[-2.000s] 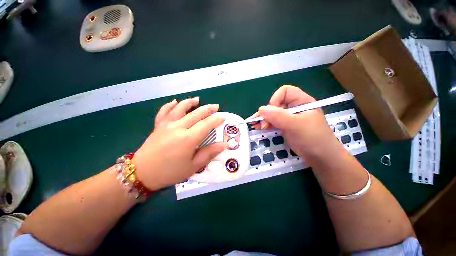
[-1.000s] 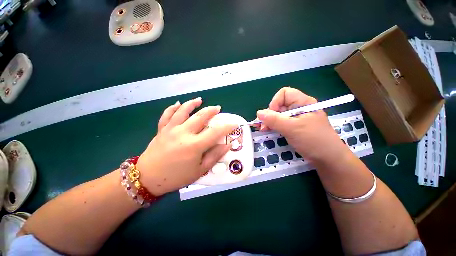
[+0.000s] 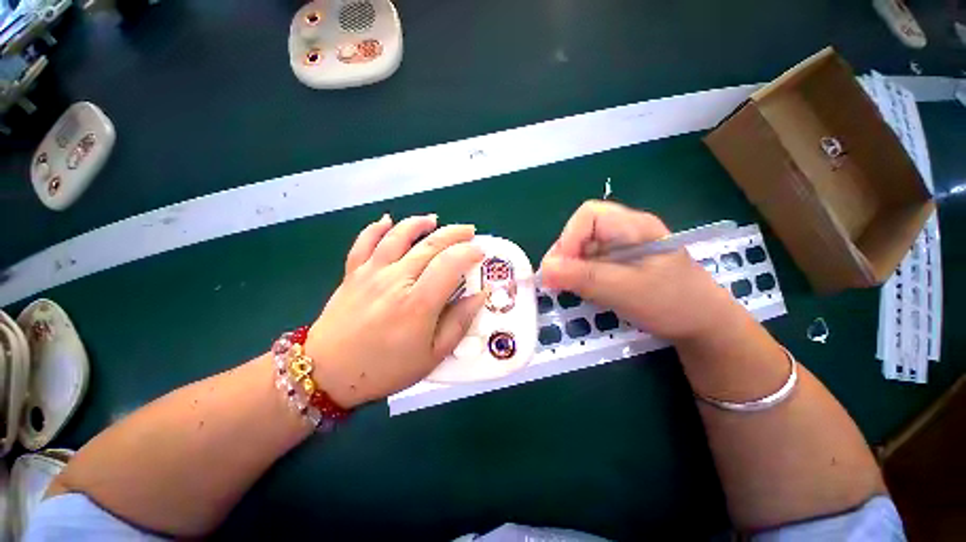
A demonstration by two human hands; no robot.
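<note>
A cream-white plastic cover (image 3: 482, 363) lies on the left part of a white adhesive sheet (image 3: 763, 302) with rows of dark rounded cells. My left hand (image 3: 397, 307) lies over the cover's left side and holds it, thumb near the reddish oval area. My right hand (image 3: 625, 270) is just right of the cover, over the sheet. It holds slim tweezers (image 3: 667, 246) like a pen, their blurred tip pointing left at the cover's right edge. Whether the tip holds a piece cannot be told.
A small open carton (image 3: 821, 180) with a clear loop stands at right, beside white perforated strips (image 3: 909, 286). Another clear loop (image 3: 817, 329) lies below it. Stacked covers (image 3: 48, 371) sit at left. Two covers (image 3: 347, 44) lie beyond the white edge strip (image 3: 424, 169).
The covers beyond the strip have moved right. The tweezers have turned slightly and their tip now sits lower at the cover's edge. A small clear bit shows above my right hand.
</note>
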